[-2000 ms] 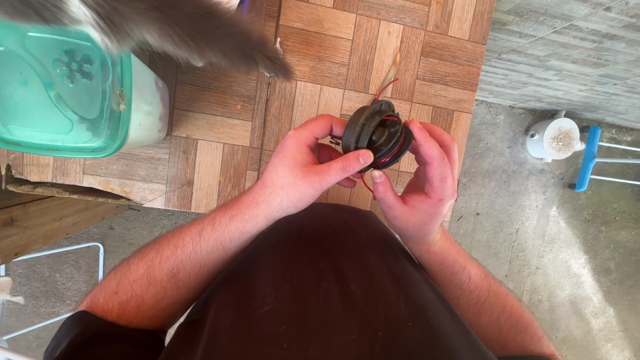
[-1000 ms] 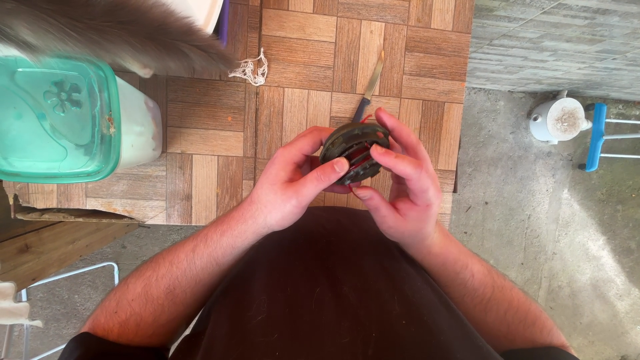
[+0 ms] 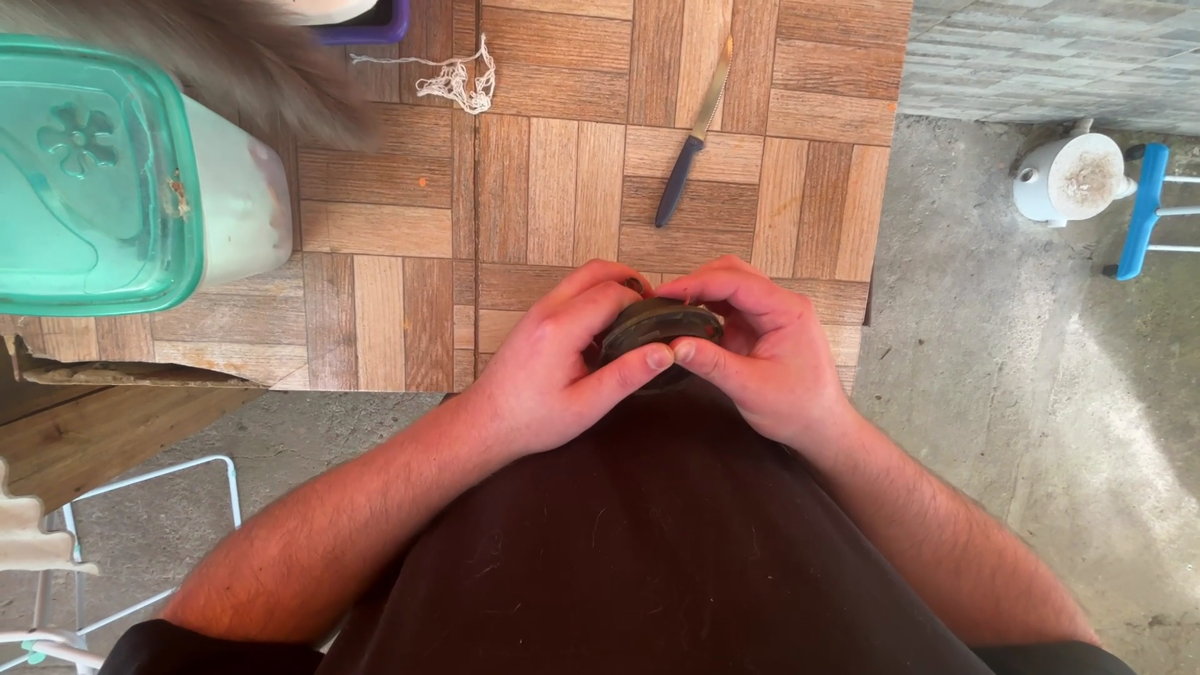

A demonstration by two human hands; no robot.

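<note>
A round dark plastic part, which looks like a trimmer line spool head, is held between both hands at the near edge of the table. My left hand grips its left side, thumb on the near face. My right hand grips its right side, and the two thumb tips nearly touch. The fingers hide much of the part. A bit of red line shows by the right fingers. Beyond the hands lies a serrated knife with a dark blue handle, its blade pointing away.
The wood-patterned table bears a tangle of white string, a purple container and a tub with a green lid. A grey furry tail hangs over the upper left. A drying rack stands at lower left, a white vessel at right.
The dark round part has been tilted, and both thumbs have come together on its near side. The knife, partly behind the hands before, now shows whole. The furry tail has shifted.
</note>
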